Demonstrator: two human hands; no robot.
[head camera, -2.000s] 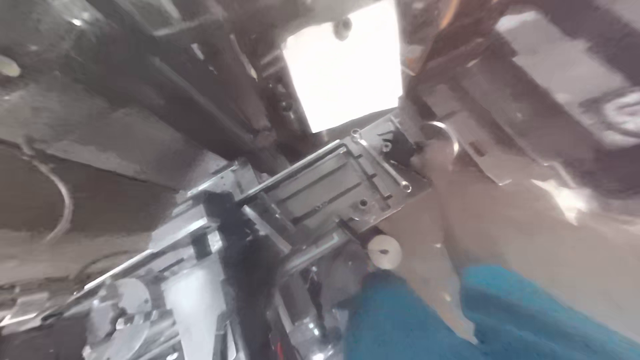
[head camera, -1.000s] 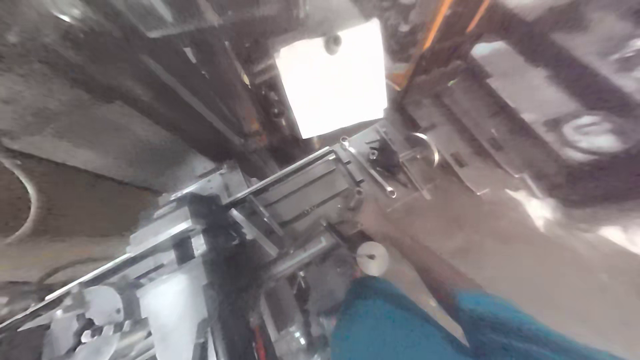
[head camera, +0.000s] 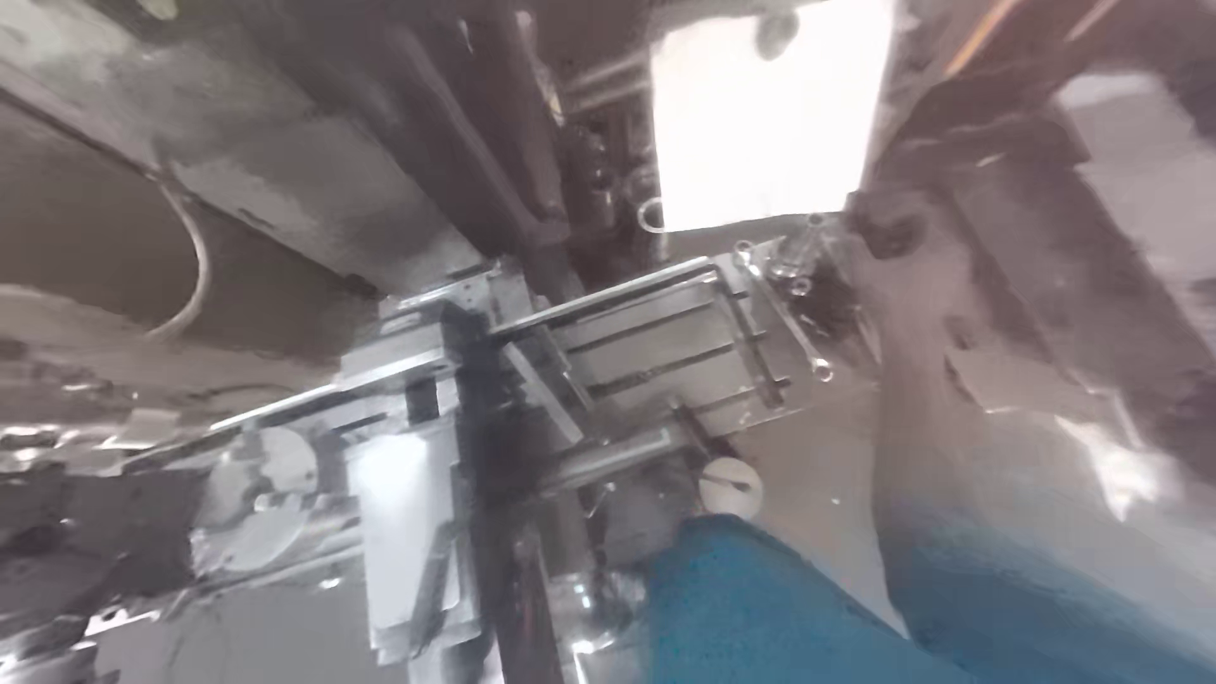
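Observation:
My right hand (head camera: 888, 228) is blurred and dark, at the lower right corner of a bright white panel (head camera: 769, 123). Its bare forearm rises from a blue sleeve (head camera: 988, 589); whether the fingers hold anything cannot be told. Left of the hand, a double-ended wrench (head camera: 784, 318) lies across the right part of a slotted metal machine table (head camera: 655, 347). A second blue cloth shape (head camera: 750, 608), perhaps the other sleeve, reaches up to a pale round disc (head camera: 731, 487) at the table's near side. My left hand cannot be made out.
A dark column and pale metal housing (head camera: 404, 532) of the machine stand left of the slotted table. Round metal parts (head camera: 256, 499) sit farther left. A curved hose or cable (head camera: 195, 256) hangs at the upper left. Large blurred metal parts fill the right side.
My right hand has moved from the near edge of the slotted table up to the bright panel's lower right corner. The wrench still lies on the table.

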